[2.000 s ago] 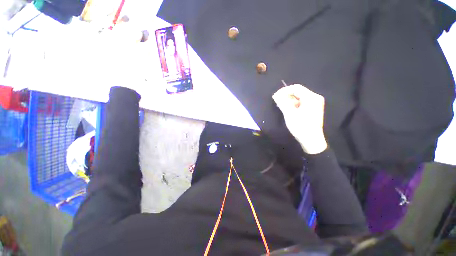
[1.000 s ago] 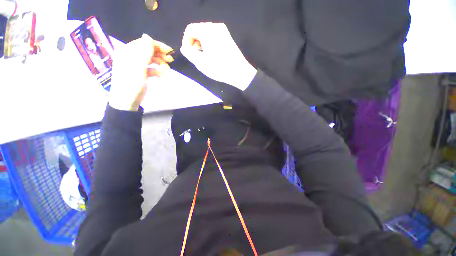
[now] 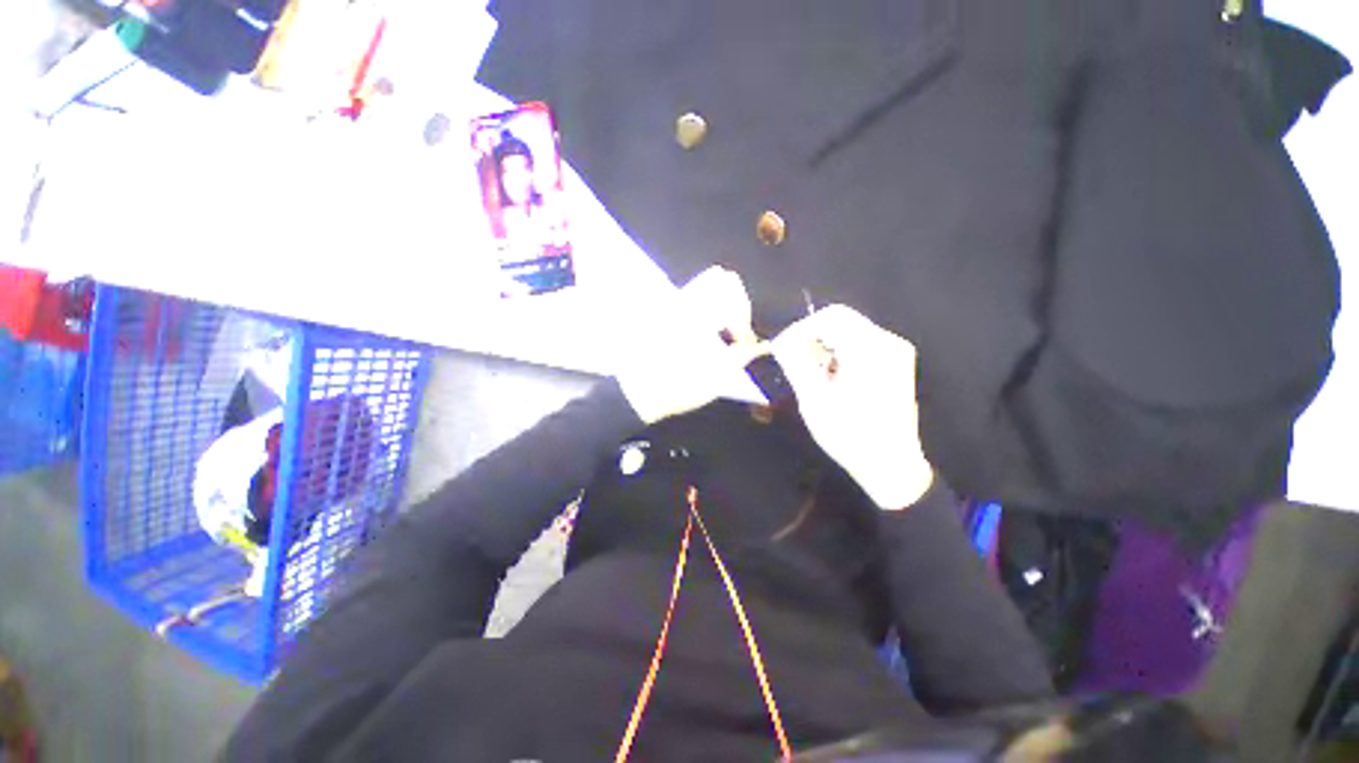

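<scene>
A large black coat [image 3: 924, 179] lies spread over the white table. Two gold buttons, one upper [image 3: 690, 130] and one lower [image 3: 769, 227], sit on its left part. My left hand [image 3: 678, 346] pinches the coat's edge at the table's front corner. My right hand [image 3: 857, 391] is beside it, fingertips closed together, with a thin dark sliver, possibly a needle [image 3: 811, 303], sticking up from them. The two hands' fingertips nearly meet. Any thread is too fine to see.
A lit smartphone [image 3: 522, 197] lies on the white table [image 3: 224, 194] left of the coat. A grey disc [image 3: 437, 128] and a red-handled item [image 3: 367, 67] lie beyond it. A blue crate [image 3: 291, 507] stands below at left. Purple cloth [image 3: 1155, 604] hangs low at right.
The view has swung left and back. My left hand has moved from beside the phone to the coat edge. My right hand has come down beside it.
</scene>
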